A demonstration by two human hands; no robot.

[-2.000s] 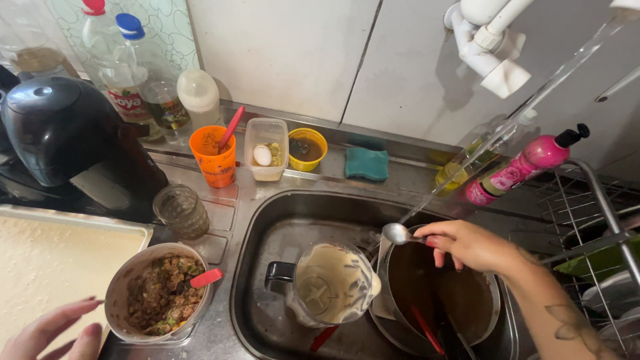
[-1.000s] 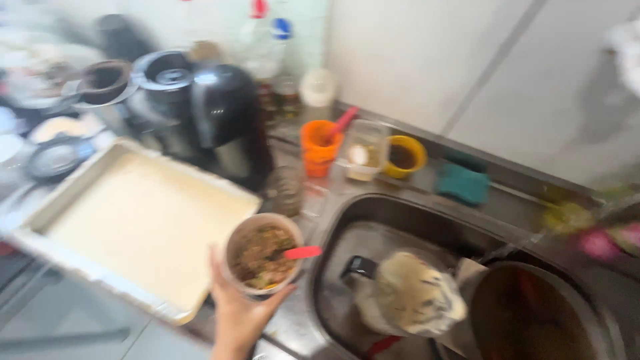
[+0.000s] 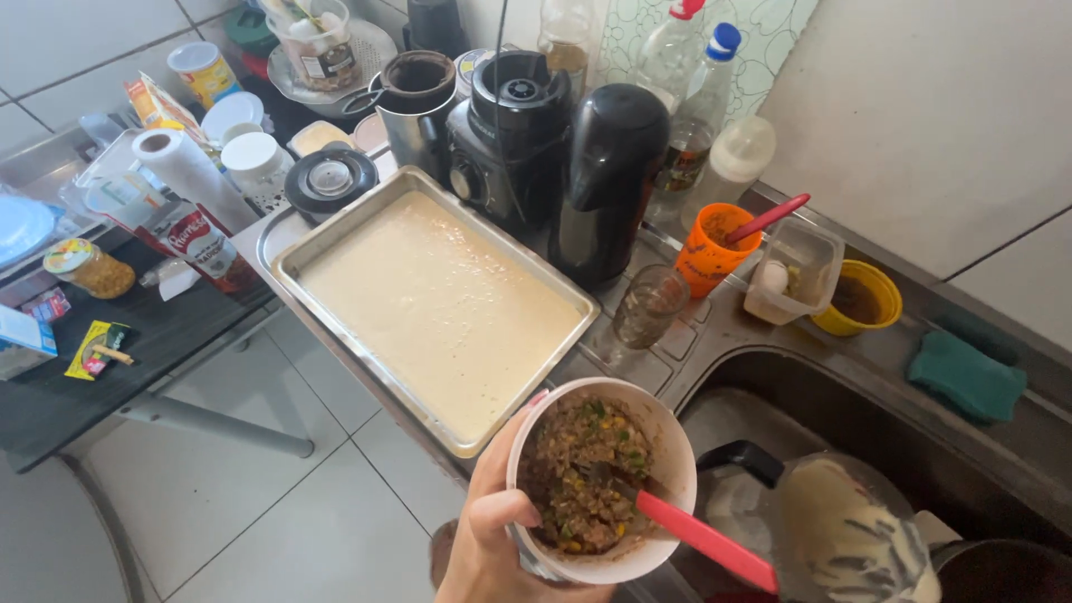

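My left hand [image 3: 494,519] grips a white plastic tub [image 3: 670,452] of ground-meat filling [image 3: 586,477] with corn and green bits. A red-handled utensil [image 3: 708,540] stands in the filling, its handle leaning over the tub's right rim. Just beyond the tub, a rectangular metal baking pan [image 3: 381,389] holds smooth pale batter [image 3: 444,310] and rests on the counter. My right hand is out of view. Right of the tub, a blender jar [image 3: 846,536] coated with batter lies in the sink.
Behind the pan stand a blender base [image 3: 511,142] and a black thermos [image 3: 615,184]. A glass [image 3: 649,306], an orange cup [image 3: 716,251], a clear container [image 3: 791,272] and a yellow bowl [image 3: 888,297] line the counter by the sink [image 3: 745,356]. A dark table [image 3: 167,335] is at left.
My left hand, beside the tub two seconds ago, now holds it up near the pan. My right hand, which held a spoon over the sink, has left view. The view has swung left.
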